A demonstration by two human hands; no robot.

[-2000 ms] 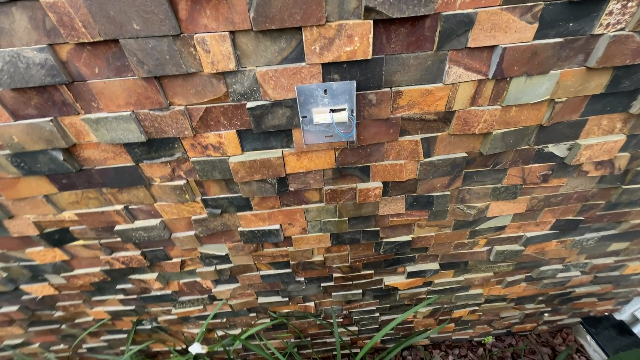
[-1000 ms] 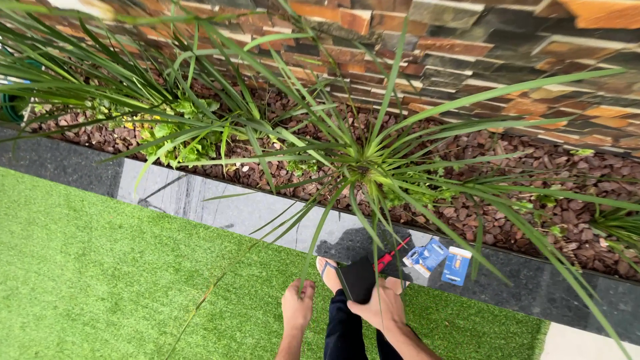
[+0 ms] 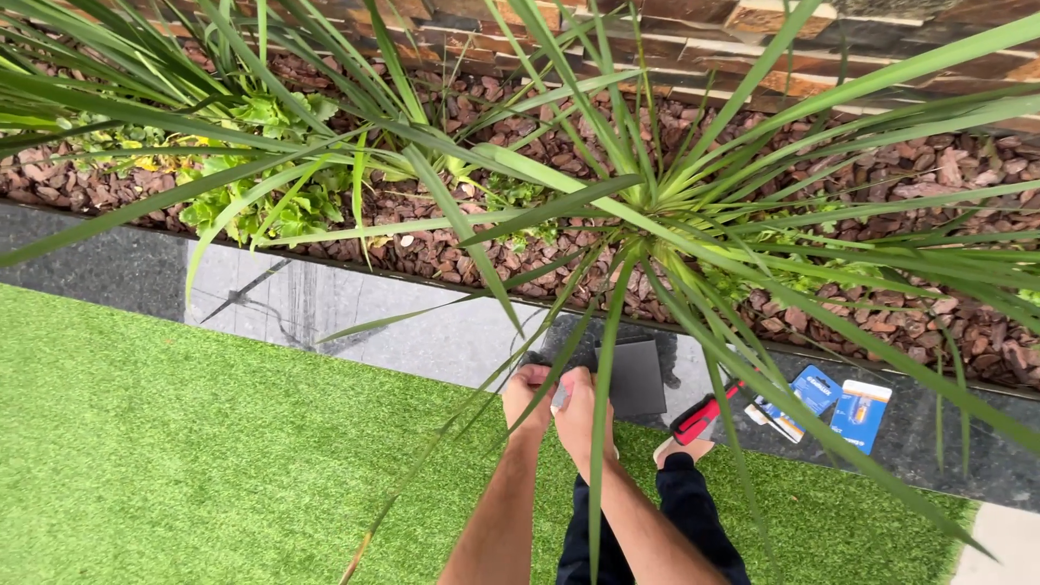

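My left hand (image 3: 528, 398) and my right hand (image 3: 581, 410) are close together over the edge of the stone ledge. Between my right thumb and fingers is a small grey piece (image 3: 559, 396); what it is cannot be told. The left fingers are curled beside it, and whether they grip anything is unclear. Just right of my hands a flat dark grey square box or panel (image 3: 638, 378) lies on the ledge. A red and black screwdriver (image 3: 705, 413) rests to the right of it. Farther right are blue blister packs (image 3: 814, 390) and another blue and white pack (image 3: 861, 414).
A polished dark granite ledge (image 3: 390, 325) borders a bed of bark mulch (image 3: 951, 166). Long arching leaves of a strappy plant (image 3: 658, 211) hang over the ledge and partly across my hands. Artificial grass (image 3: 203, 447) lies in front, and a stacked-stone wall (image 3: 691, 49) rises behind.
The view swung down from the wall to the ledge. The dark box and red screwdriver, by my right hand one second ago, now lie apart from it. My hands have come together.
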